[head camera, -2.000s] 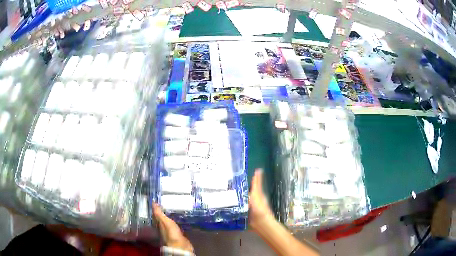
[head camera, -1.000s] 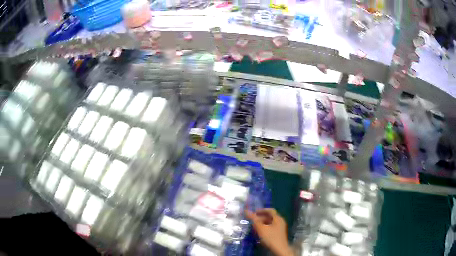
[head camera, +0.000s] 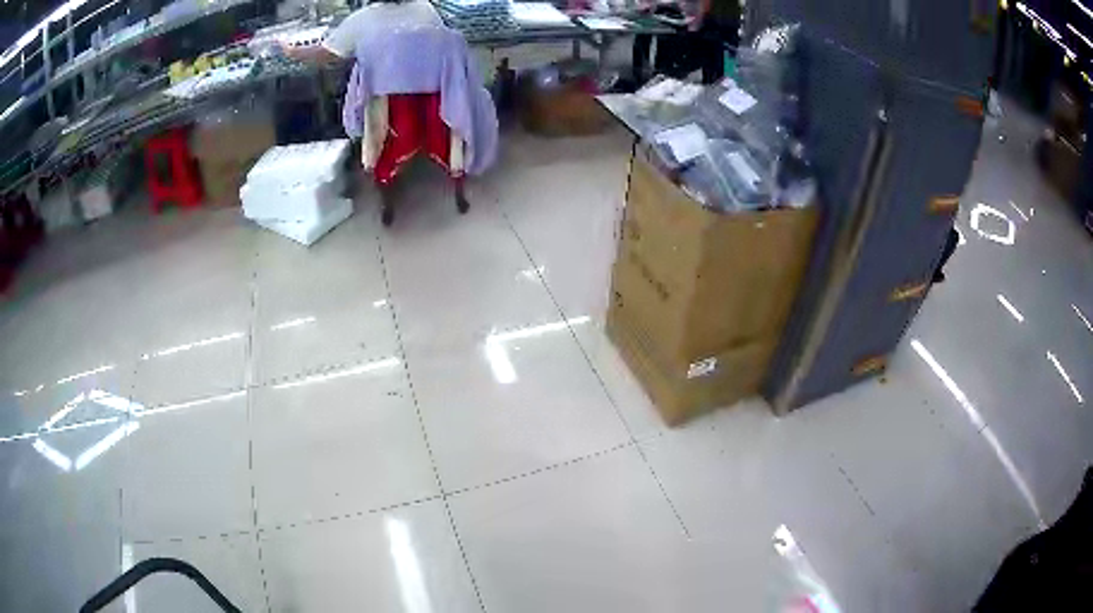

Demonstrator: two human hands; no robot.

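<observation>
Neither of my hands is in the picture. The glossy tiled floor (head camera: pixel 336 479) lies nearest in front of me. A black curved handle (head camera: pixel 162 565) rises at the bottom left edge; what it belongs to is cut off. A tall brown cardboard carton (head camera: pixel 713 287) stands on the floor right of the middle, with clear plastic bags (head camera: pixel 737 156) heaped in its open top. A dark shape at the lower right edge cannot be made out.
A grey cabinet-like block (head camera: pixel 869 204) stands against the carton's right side. A person (head camera: pixel 402 60) sits on a chair at a long bench at the back left. White foam trays (head camera: pixel 297 192) are stacked beside the chair. A red stool (head camera: pixel 174 171) stands further left.
The view has swung from the bench with the tray stacks to the open floor. The blue tray, clear trays and both hands have left the picture.
</observation>
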